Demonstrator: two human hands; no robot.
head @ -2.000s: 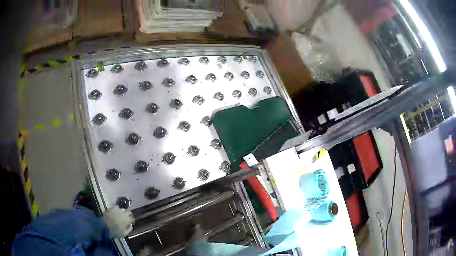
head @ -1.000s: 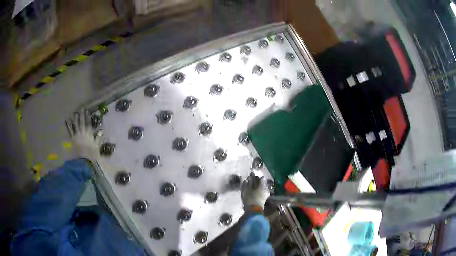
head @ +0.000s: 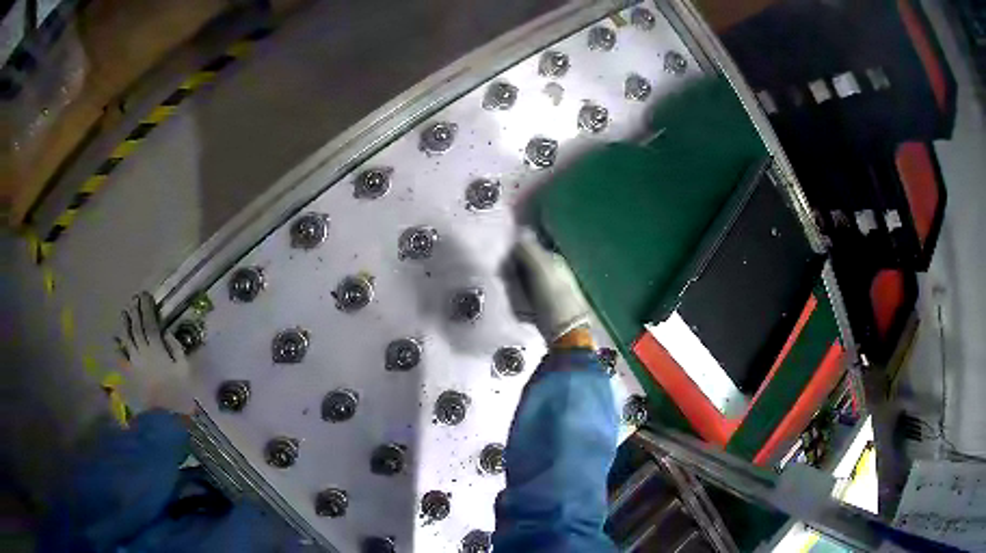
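The dark green pallet (head: 616, 205) lies on the right part of the white ball transfer table (head: 314, 367). On it sits a flat black housing tray (head: 735, 281) with a white strip at its lower left and red-orange borders (head: 681, 394). My right hand (head: 549, 290), in a white glove, is at the pallet's left edge. Its fingertips are blurred and dark, so whether they grip the edge cannot be told. My left hand (head: 151, 351), gloved, rests with fingers spread at the table frame's left corner and holds nothing visible.
A metal frame (head: 378, 130) borders the table. Black housings with red-orange parts (head: 919, 189) stand beyond its right side. Silver rollers (head: 660, 502) lie at the lower right, near a printed sheet (head: 946, 502). Yellow-black tape (head: 146, 124) marks the floor at the left.
The view has shifted to the right and closer over the table. My right hand has moved forward from the table's near side along the pallet's left edge. My left hand stays at the corner.
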